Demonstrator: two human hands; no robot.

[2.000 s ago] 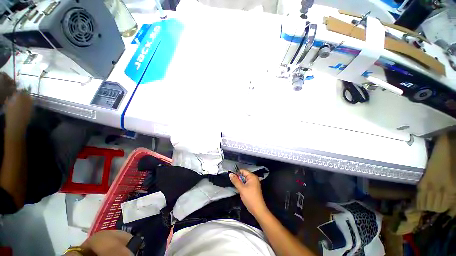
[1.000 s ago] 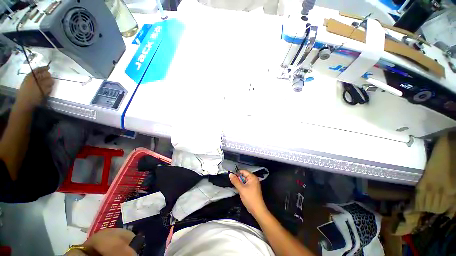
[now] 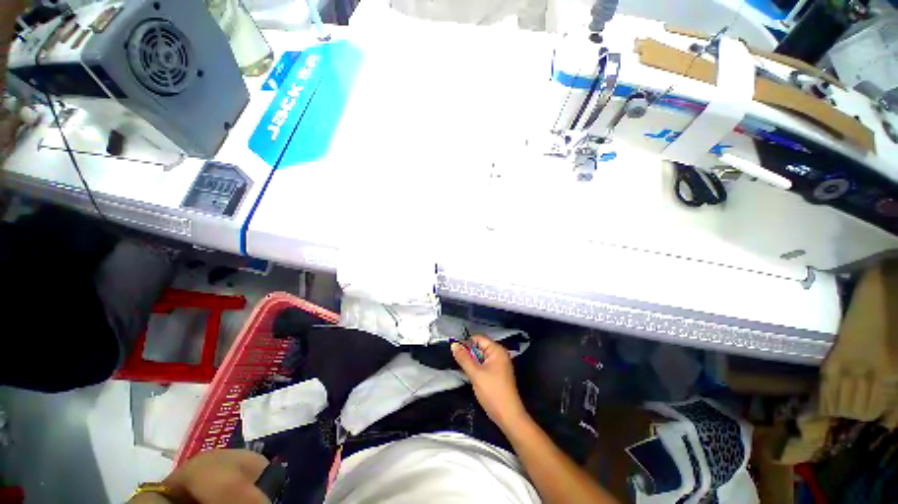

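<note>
My right hand (image 3: 489, 374) is closed around small thread snips (image 3: 477, 348) with a bit of blue, at the edge of the work over my lap. A black fabric panel (image 3: 359, 356) and a white fabric panel (image 3: 402, 386) lie over my lap. More white fabric (image 3: 389, 307) hangs from the table's front edge beside them. My left hand (image 3: 222, 476) is low at the bottom edge, partly cut off, next to something black; its fingers are not clear.
A red basket (image 3: 228, 379) stands left of my lap, with a pale rectangular piece (image 3: 284, 409) on black cloth. The sewing machine (image 3: 679, 118) and black-handled scissors (image 3: 700, 185) are on the table (image 3: 443, 197). Patterned pieces (image 3: 704, 448) lie lower right. A person's dark clothing (image 3: 54, 305) shows left.
The other person's forearm and hand at the left have left the table edge. My right hand and the snips have stayed in place. My left hand has shifted only slightly.
</note>
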